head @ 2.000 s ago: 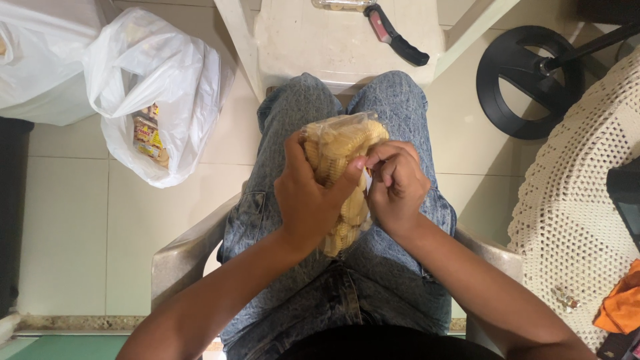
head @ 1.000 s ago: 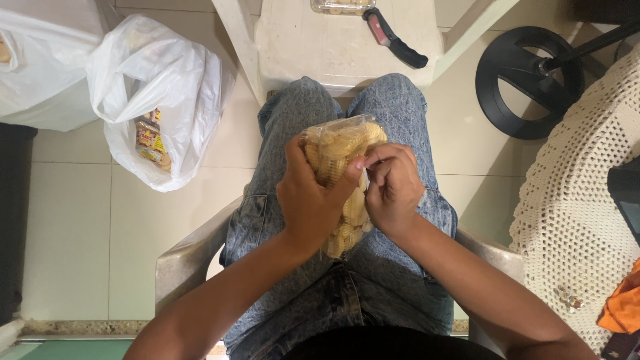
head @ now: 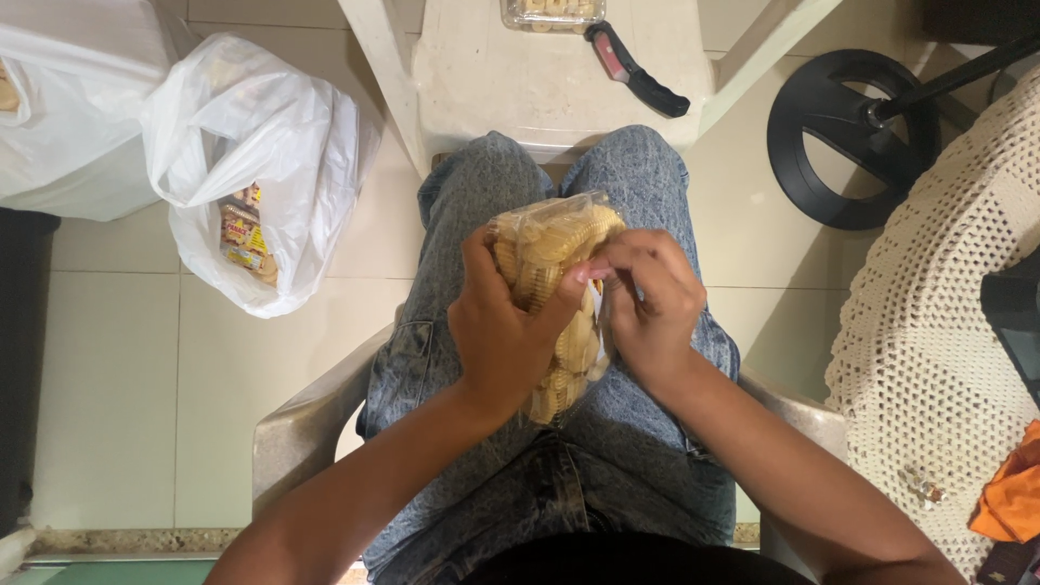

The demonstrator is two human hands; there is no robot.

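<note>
A clear plastic package of pale ridged biscuits [head: 561,349] is held upright over my lap. My left hand [head: 508,337] grips its left side, with the thumb across the front. At the package's right edge, the fingertips of my right hand [head: 654,292] are pinched close to my left thumb, beside a white strip that looks like a label. What exactly the right fingertips hold is hidden. On the white plastic chair in front of me lie a knife with a black handle [head: 638,73] and a clear container of ring-shaped biscuits [head: 554,12].
White plastic bags [head: 260,162] stand at the left, one showing packets with printed labels [head: 242,231]. The white plastic chair [head: 496,81] faces my knees. A round black stand base [head: 853,138] is on the tiled floor at right, near a table with a crocheted cloth [head: 918,349] and an orange cloth [head: 1011,487].
</note>
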